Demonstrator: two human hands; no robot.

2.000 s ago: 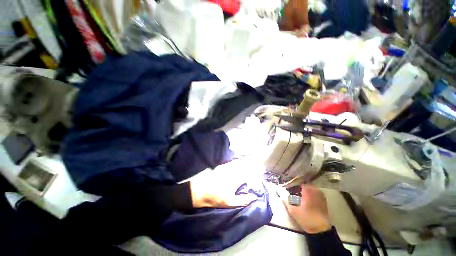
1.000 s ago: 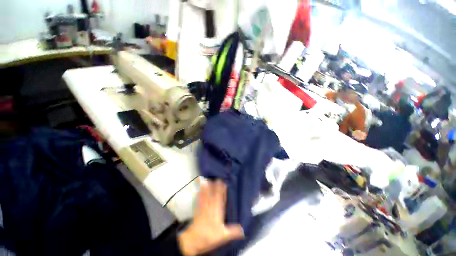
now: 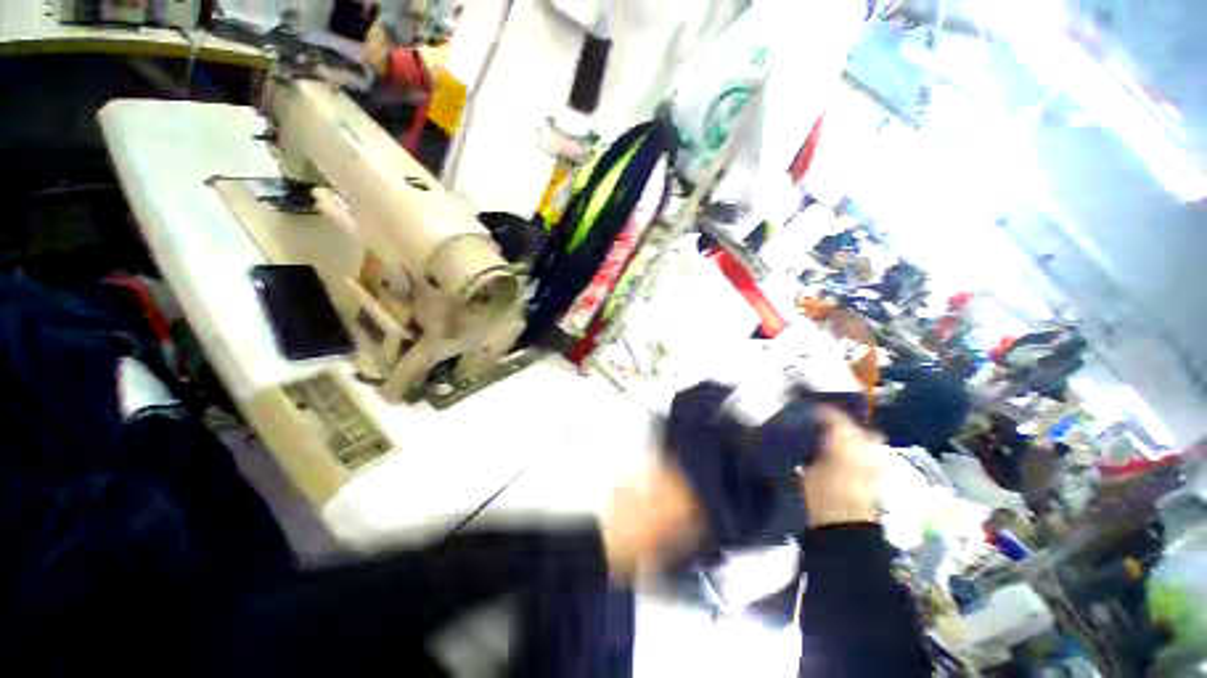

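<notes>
The navy garment (image 3: 728, 457) is bunched between my hands at the lower centre, blurred by motion. My left hand (image 3: 654, 523) is at its left side, heavily blurred, with the fingers against the cloth. My right hand (image 3: 842, 466) is at its right side, with the fingers closed on the navy cloth. Both hands are raised over the white table. A pale patch shows below the garment, too bright to make out.
A second cream sewing machine (image 3: 397, 212) stands on a white table (image 3: 172, 159) at the left, with a dark phone-like slab (image 3: 302, 311) beside it. Navy cloth (image 3: 80, 437) lies at the lower left. Hanging cloths stand behind. Cluttered workplaces and people are at the right.
The view has turned further left and up. My left hand, spread over the garment before, is now against its side. My right hand has come into view holding it. The garment is more bunched.
</notes>
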